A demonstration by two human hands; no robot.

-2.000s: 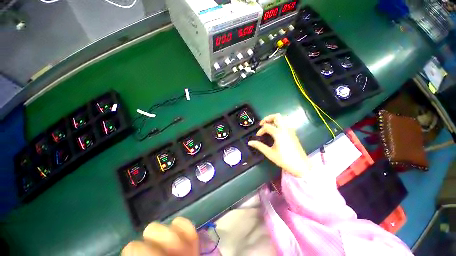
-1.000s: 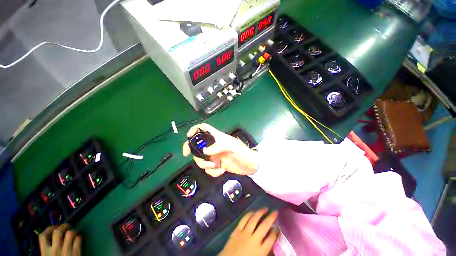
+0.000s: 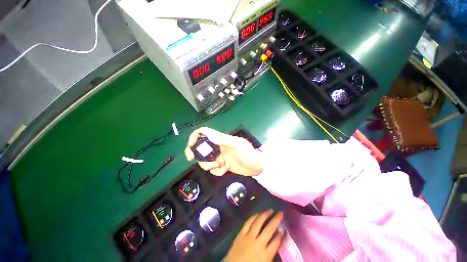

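My right hand (image 3: 225,156) holds one dark display unit (image 3: 205,148) above the back edge of the black foam tray (image 3: 148,226). The unit's round face is turned up and shows a white square. In the tray, several units are lit with red, yellow or green marks, and some front-row faces look white. My right hand and sleeve hide the tray's right part. My left hand (image 3: 257,238) is cut off by the bottom edge. Its fingers are apart over the tray's front side, and nothing shows in it.
Two power supplies (image 3: 179,56) with red digits stand behind. Yellow leads (image 3: 302,106) run towards the bench edge. Black wires (image 3: 148,148) with white tags lie behind the tray. Another filled foam tray (image 3: 327,89) is at the back right. A red crate (image 3: 368,145) is beyond my sleeve.
The left foam tray and the hand at it are gone from view. My right hand has lifted a unit from the tray area. Its face has changed from blue marks to a white square.
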